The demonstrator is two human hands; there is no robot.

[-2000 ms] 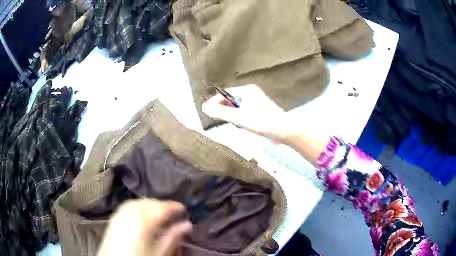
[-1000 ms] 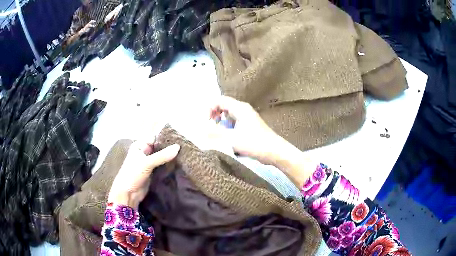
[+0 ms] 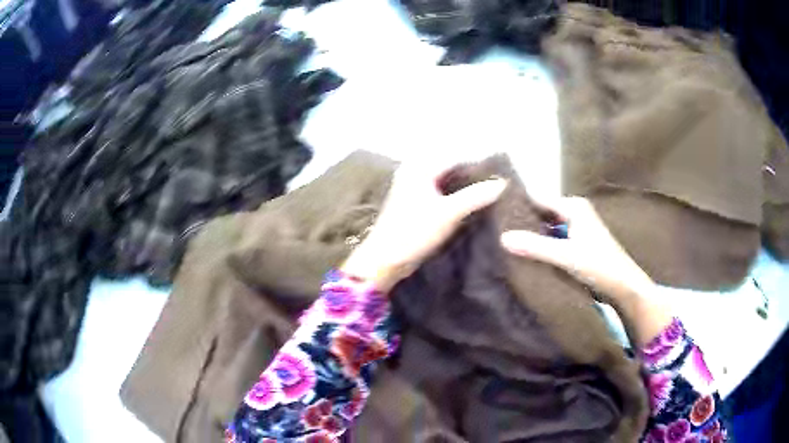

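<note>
The brown shorts (image 3: pixel 285 234) lie in front of me on the white table, with the dark purple-brown lining (image 3: pixel 467 303) showing inside the open waist. My left hand (image 3: pixel 424 221) grips the waistband corner between thumb and fingers. My right hand (image 3: pixel 580 247) is just right of it, thumb and fingers on the brown waistband (image 3: pixel 558 303). A small blue bit of the thread snips (image 3: pixel 561 231) shows in the right palm; the blades cannot be made out. The picture is blurred.
Dark plaid garments (image 3: pixel 190 147) are heaped at left, with more at the top middle. Other brown shorts (image 3: pixel 666 130) lie flat at right. The white table (image 3: pixel 432 104) shows between them. Small dark clippings lie at the far right. Something blue is at the lower right edge.
The view has swung left, so table items sit further right. My left hand, earlier blurred over the opening, now holds the waistband corner. My right hand has come down from above the table to the waistband.
</note>
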